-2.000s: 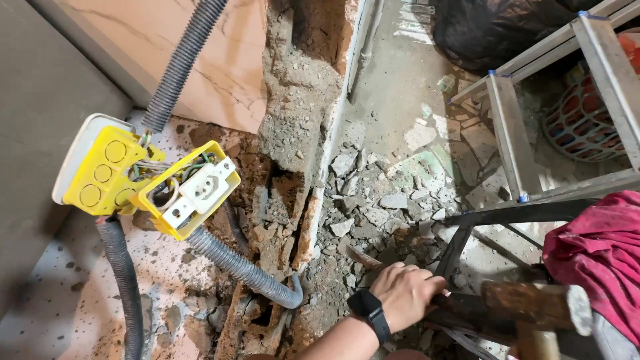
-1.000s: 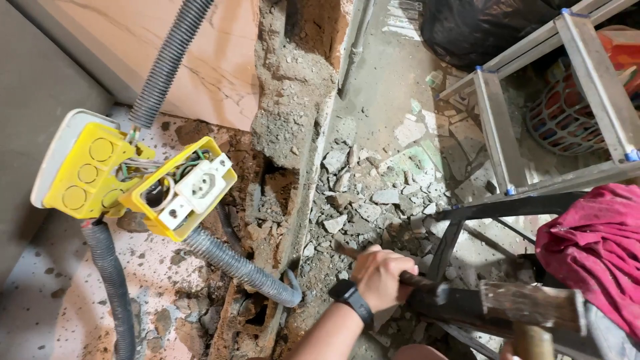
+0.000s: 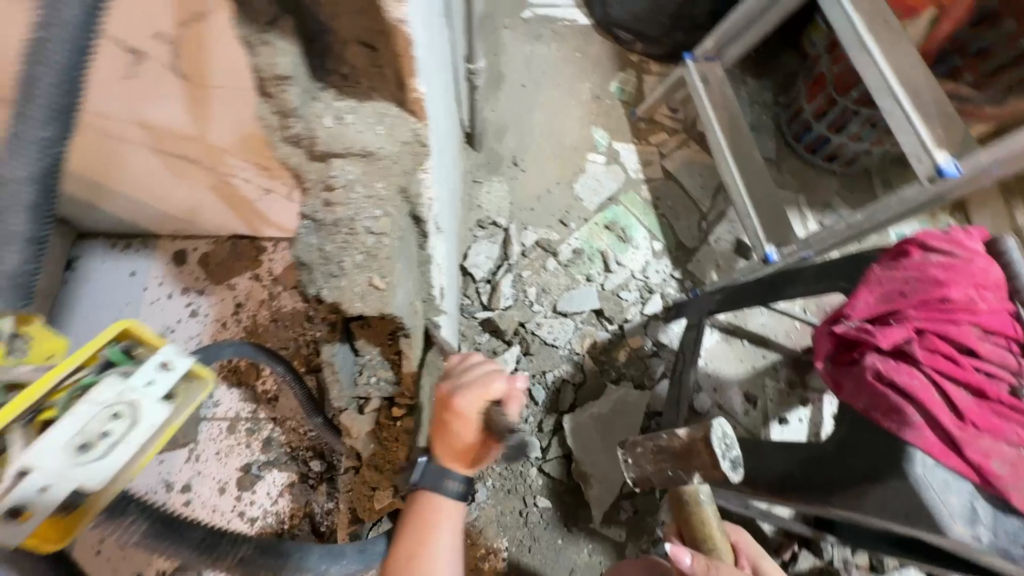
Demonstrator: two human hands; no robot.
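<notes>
My left hand (image 3: 472, 412) grips a metal chisel (image 3: 500, 420) whose tip rests against the broken edge of the wall (image 3: 444, 240). At the lower right my right hand (image 3: 712, 556) holds the wooden handle of a club hammer (image 3: 680, 454); its head is raised a short way right of the chisel. A power socket (image 3: 104, 432) in a yellow electrical box (image 3: 44, 532) sits at the lower left, with grey corrugated conduit (image 3: 264, 552) below it. Hollow brick and mortar (image 3: 372, 432) lie exposed left of the chisel.
Rubble (image 3: 560, 328) covers the floor right of the wall. A black chair (image 3: 872, 480) with a pink cloth (image 3: 920, 360) stands at the right, an aluminium ladder (image 3: 736, 152) behind it. Further back are a plastic basket (image 3: 840, 120) and a black bag (image 3: 660, 24).
My left hand with the chisel has moved to the wall edge and turned more upright. The hammer has come nearer to it, away from the chair. The view has shifted closer to the wall.
</notes>
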